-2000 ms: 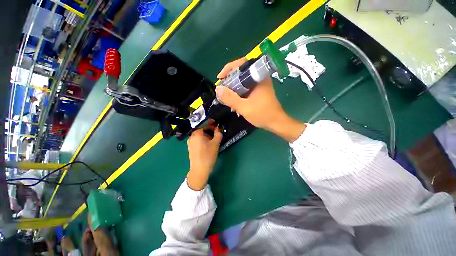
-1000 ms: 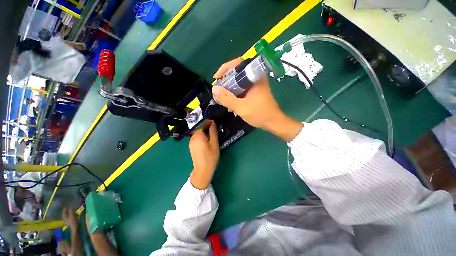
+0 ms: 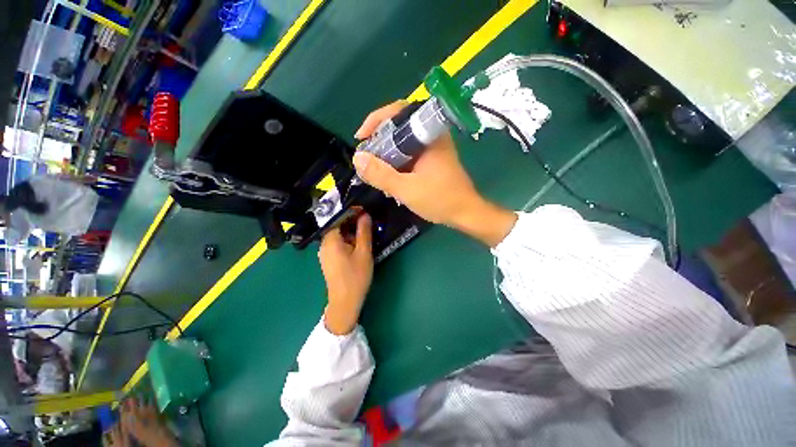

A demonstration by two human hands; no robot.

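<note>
My right hand (image 3: pixel 436 183) grips a clear-grey syringe (image 3: pixel 401 141) with dark bands and a green end cap (image 3: pixel 451 99). Its lower end points into the black fixture (image 3: pixel 262 144); the tip is hidden. My left hand (image 3: pixel 346 266) is at the front of the fixture, thumb and finger against its lower part; whether they hold a small part is hidden. A silver toggle clamp (image 3: pixel 205 179) with a red ribbed handle (image 3: pixel 164 120) is on the fixture. A small white-silver plate (image 3: pixel 326 208) lies near the clamp tip.
A clear hose (image 3: pixel 641 127) loops right from the cap, past crumpled tissue (image 3: pixel 524 106). A black controller (image 3: pixel 602 79) is at the upper right. A small black part (image 3: pixel 209 251), green box (image 3: pixel 177 374) and another person's hand (image 3: pixel 140 423) are left; a blue basket (image 3: pixel 243 19) is beyond.
The whole view has shifted, so the fixture and both my hands appear farther left. My hands keep about the same places at the fixture. The other person's hands have moved beside the green box.
</note>
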